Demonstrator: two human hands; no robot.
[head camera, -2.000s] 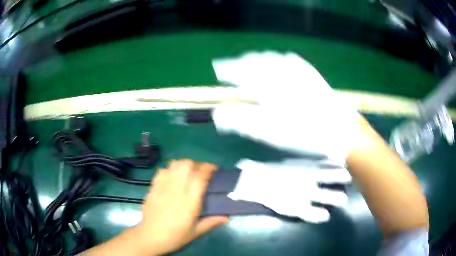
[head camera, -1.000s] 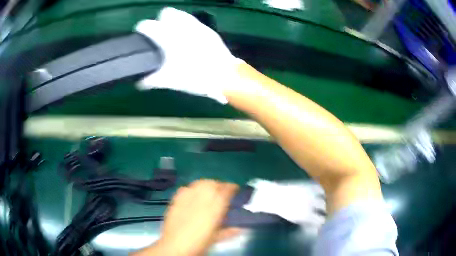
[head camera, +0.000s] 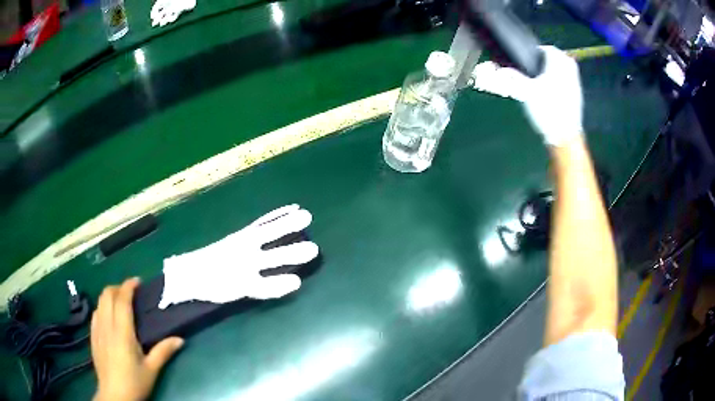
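Observation:
My bare left hand (head camera: 125, 341) is at the lower left, its fingers and thumb around the cord end of the black power strips (head camera: 184, 316) lying on the bench. An empty white glove (head camera: 239, 266) lies flat over these strips and hides part of them. My right hand (head camera: 553, 98), in a white glove, is raised at the upper right and holds a blurred black power strip (head camera: 506, 39) by its near end. The strip's far end is cut off by the top edge. Black cords (head camera: 47, 341) and an upright plug (head camera: 76, 301) are left of my left hand.
A clear bottle (head camera: 419, 125) stands near the cream strip (head camera: 259, 153), left of my right hand. A short black bar (head camera: 129, 233) lies by the cream strip. Coiled black cable (head camera: 535, 215) is beside my right forearm. Another bottle (head camera: 115, 19) and white glove (head camera: 171, 9) are at the far left.
The view has swung right. My right hand has moved from the strips at the far left to the upper right, with a black strip in it. My left hand stays on the near strips.

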